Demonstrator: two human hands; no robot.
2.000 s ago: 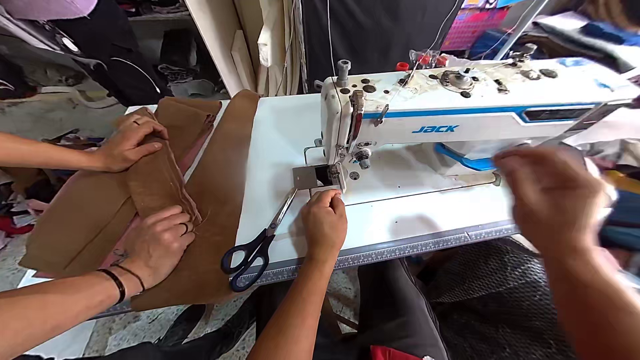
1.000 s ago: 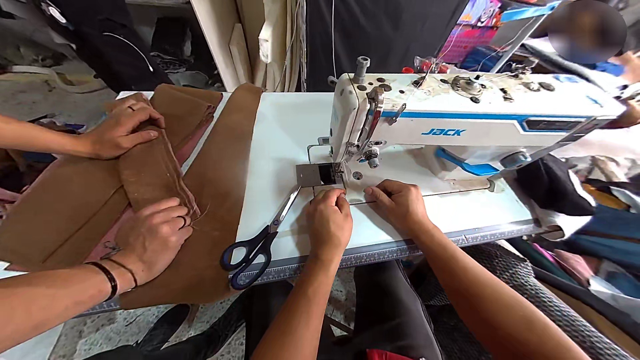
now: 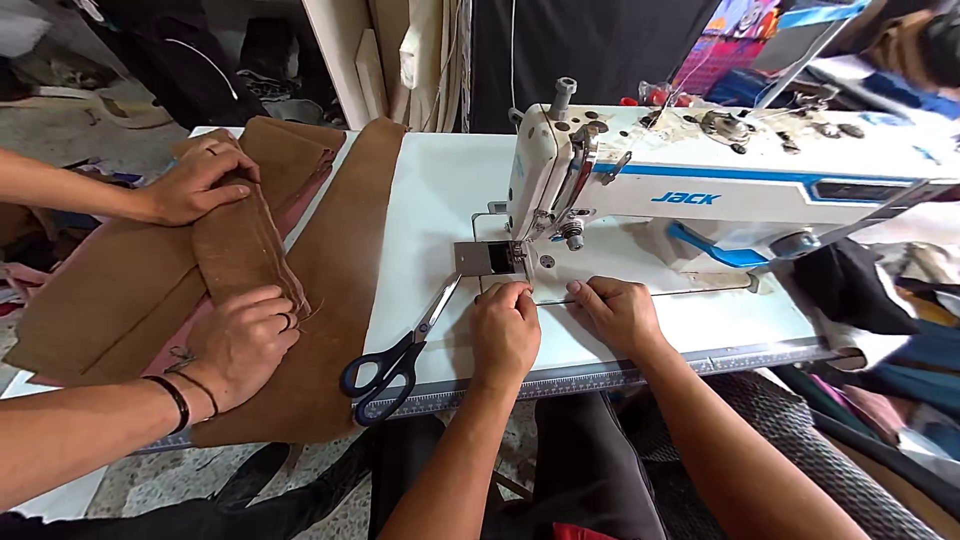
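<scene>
My left hand [image 3: 506, 326] is at the front of the Jack sewing machine [image 3: 690, 172], just below its needle area, thumb and forefinger pinched together; whether something thin is between them cannot be told. My right hand [image 3: 619, 311] rests at the front edge of the machine bed, fingers curled, thumb toward my left hand; its grip is unclear. A dark thread-like line runs between the hands. Scissors with dark blue handles [image 3: 405, 364] lie left of my left hand, blades pointing up to the grey metal slide plate [image 3: 472, 259]. The presser foot area is partly hidden by shadow.
At the left, another person's two hands [image 3: 251, 341] press on folded brown fabric [image 3: 232, 240]. A long brown fabric piece [image 3: 349, 225] lies beside it, over the table's front edge. A measuring strip [image 3: 585, 384] runs along that edge. Piled cloth [image 3: 915, 375] is at the right.
My right hand was raised and blurred at the right two seconds ago; it has come down to the machine bed beside my left hand. My left hand has stayed near the needle area.
</scene>
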